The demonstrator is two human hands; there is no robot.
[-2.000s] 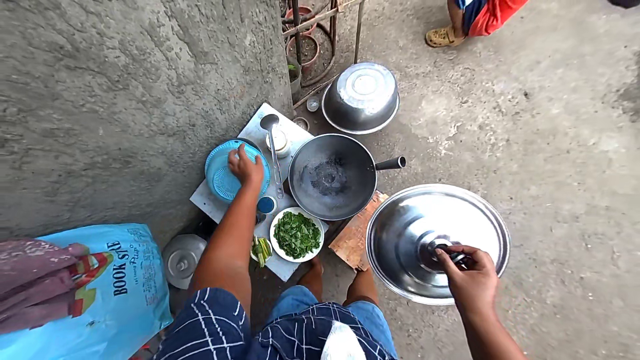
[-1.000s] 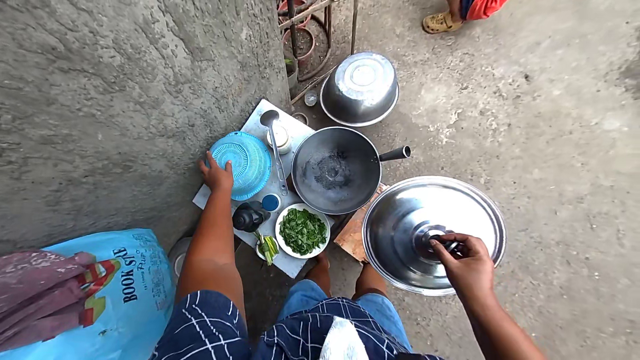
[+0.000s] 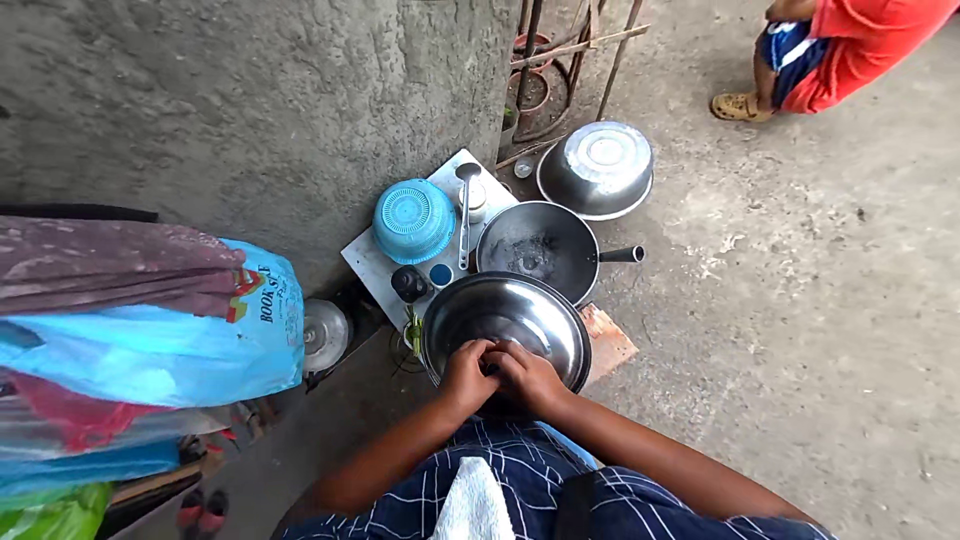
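Note:
Both my left hand (image 3: 470, 373) and my right hand (image 3: 527, 375) are at the knob of a round steel lid (image 3: 508, 304), close in front of my body. The lid covers the place below the black wok (image 3: 538, 247), which is empty inside except for marks on its bottom. An upturned blue plastic basket (image 3: 414, 220), a ladle (image 3: 465, 217), a white-lidded jar (image 3: 474, 199), a dark bottle (image 3: 409, 283) and a blue cap (image 3: 441, 274) are on the pale board (image 3: 369, 262). Green stalks (image 3: 413, 330) show left of the lid; the leafy greens are hidden.
An upturned steel basin (image 3: 600, 169) lies beyond the wok. A rough wall (image 3: 300, 112) stands at left, with bulging plastic bags (image 3: 187, 345) and a metal pot lid (image 3: 325, 335) below it. A person in a red shirt (image 3: 862, 49) is at upper right.
The lid has moved left from the right side to in front of my body, over where the bowl of greens showed. My left hand has left the blue basket and joined my right at the knob.

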